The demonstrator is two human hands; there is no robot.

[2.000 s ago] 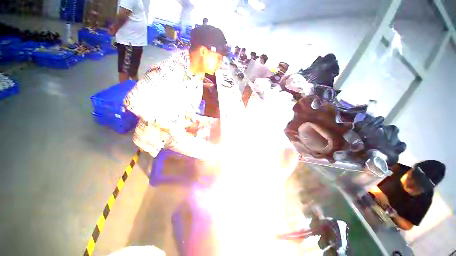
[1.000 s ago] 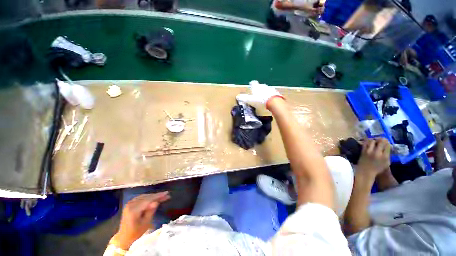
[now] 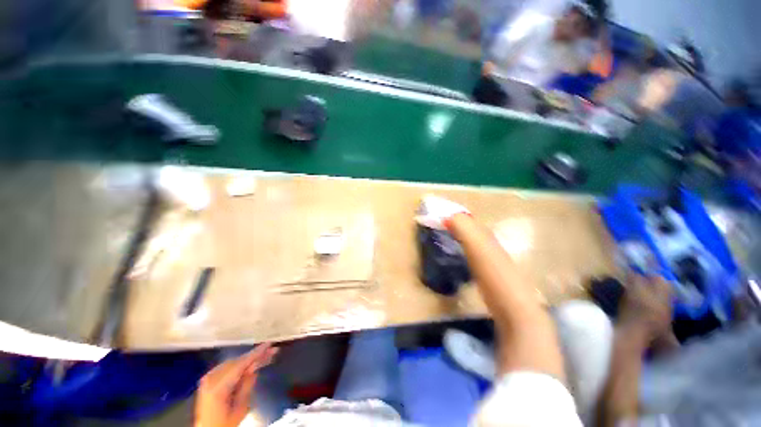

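Observation:
The black moulded piece (image 3: 444, 265) stands on the brown bench right of the middle. My right hand (image 3: 439, 212), in a white glove with a red cuff edge, is at its top; blur hides whether the fingers close on it. My left hand (image 3: 236, 377) is bare and empty, its fingers extended, below the bench's front edge. A small white cup (image 3: 329, 243) lies on the bench left of the black piece. Thin brown sticks (image 3: 325, 286) lie in front of the cup.
The green strip (image 3: 375, 146) behind the bench carries several dark parts. A blue tote (image 3: 701, 242) with parts stands at the right, beside another person's hands. A short black bar (image 3: 198, 292) and a white bottle (image 3: 183, 187) lie at left. A dark edge crosses the bench's left side.
The view has shifted and blurred, so the bench sits lower in the picture. My gloved hand remains at the black piece's top. My left hand stays below the bench edge.

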